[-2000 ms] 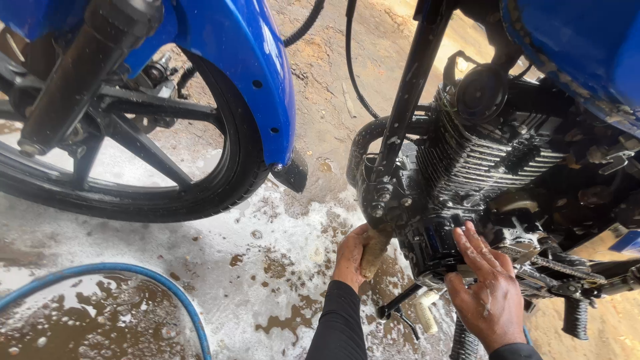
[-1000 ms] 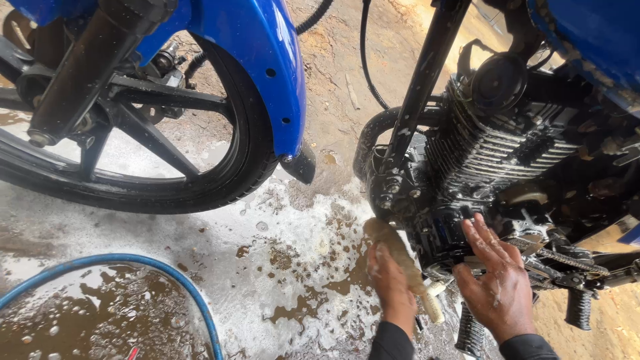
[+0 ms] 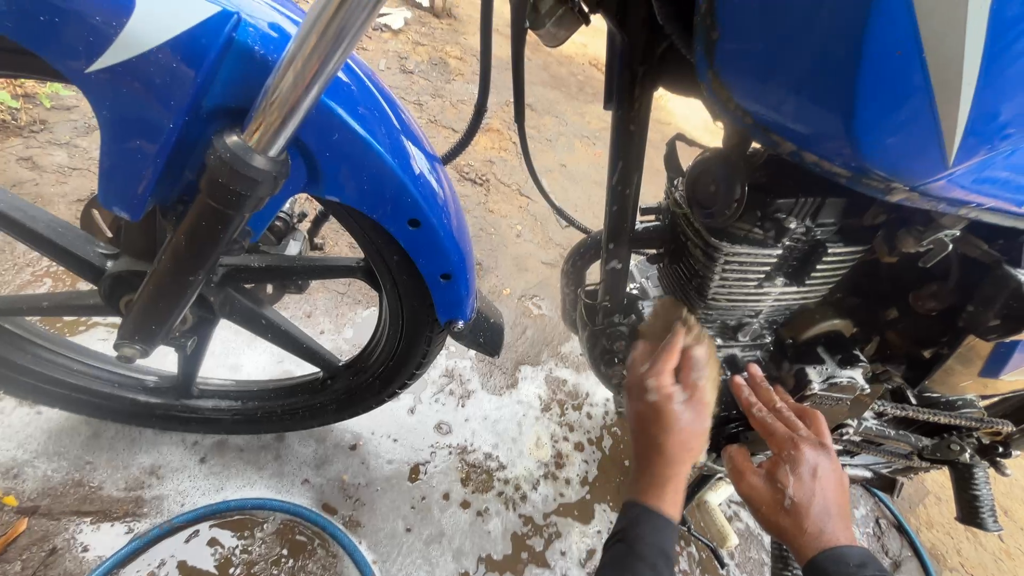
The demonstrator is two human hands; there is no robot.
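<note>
My left hand [image 3: 668, 400], blurred and wet, grips a brownish scrubbing pad or sponge [image 3: 694, 328] at the front of the motorcycle engine, just below the finned cylinder [image 3: 760, 268]. Beside it on the right, my right hand [image 3: 792, 464] rests with spread fingers against the black lower engine casing [image 3: 728, 360]; nothing shows in it. Suds cling to both hands and to parts of the engine. The black frame down tube [image 3: 626, 168] runs down in front of the cylinder.
The front wheel [image 3: 400, 352] with its blue fender [image 3: 384, 144] stands at the left. The blue tank [image 3: 816, 88] overhangs the engine. A blue hose [image 3: 240, 506] lies on the foamy, wet ground [image 3: 384, 472]. The drive chain [image 3: 944, 416] and a rubber footpeg [image 3: 974, 492] are at the right.
My left hand, lower beside the engine in the earlier frames, has moved up to its front with the pad. My right hand stays on the lower casing. The view has shifted.
</note>
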